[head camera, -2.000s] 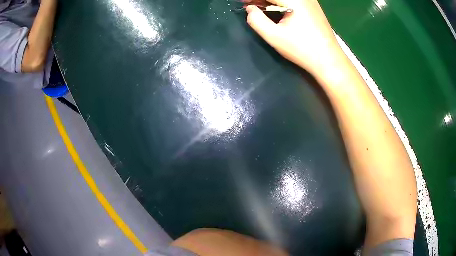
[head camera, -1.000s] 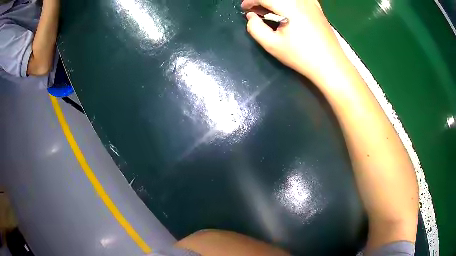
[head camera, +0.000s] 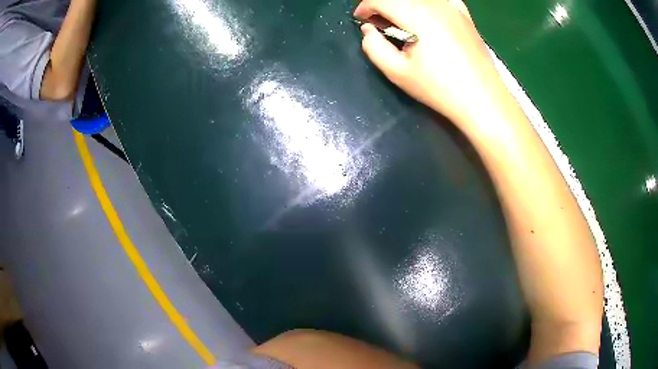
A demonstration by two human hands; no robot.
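Observation:
My right hand [head camera: 429,54] is at the top edge, right of centre, above the dark green bench [head camera: 216,173]. Its thumb and fingers are closed on a small slim object [head camera: 397,34], pale with a dark part; blur hides what it is. My right forearm runs down to a grey sleeve at the bottom right. Only my left forearm [head camera: 335,349] shows, along the bottom edge; my left hand is out of the picture.
A brighter green conveyor belt [head camera: 577,86] lies at the right behind a scuffed white rail [head camera: 548,148]. Another person's bare arm [head camera: 68,54] is at the upper left, near a blue rounded thing [head camera: 90,124]. Grey floor with a yellow line [head camera: 126,245] lies at the left.
My right hand sits slightly lower in the picture and still holds the slim object. The view has shifted a little, and the other person's arm appears slightly further right.

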